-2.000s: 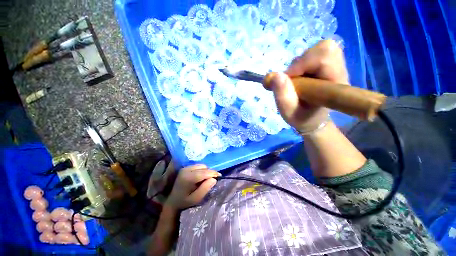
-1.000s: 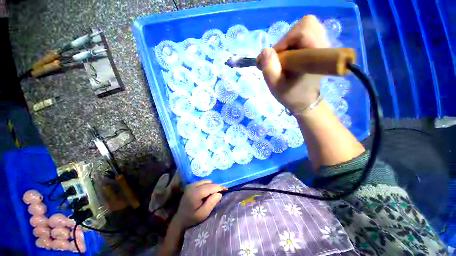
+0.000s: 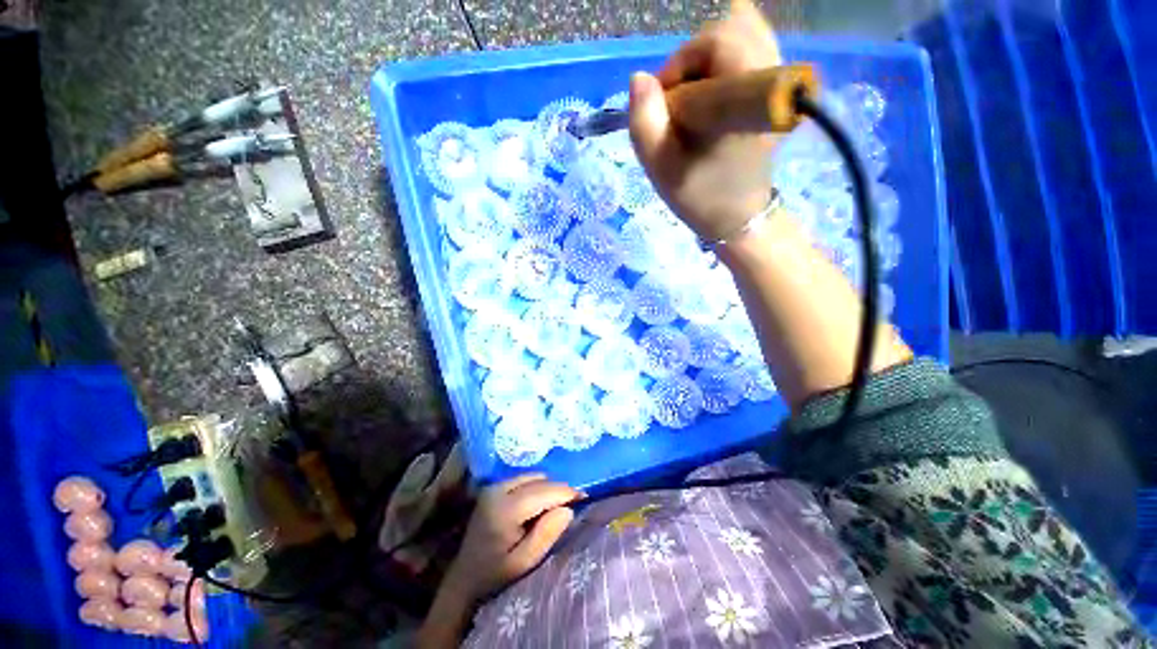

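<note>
My right hand is closed around the wooden handle of the hot iron, over the upper part of the tray. The iron's tip points left, at a clear part in the top row; whether it touches cannot be told. Clear ribbed round parts lie in rows in the blue tray, glaring white in the middle. My left hand rests at the tray's near edge and holds the thin black cord of the iron.
Spare irons lie by a grey metal plate on the speckled bench. Another iron and a cream power strip are lower left. Pink round parts sit in a blue tray. Ribbed blue trays stand right.
The tray and bench have shifted right and down in view. My right hand has moved up and left with the iron, its tip now at a top-row part. My left hand still holds the cord.
</note>
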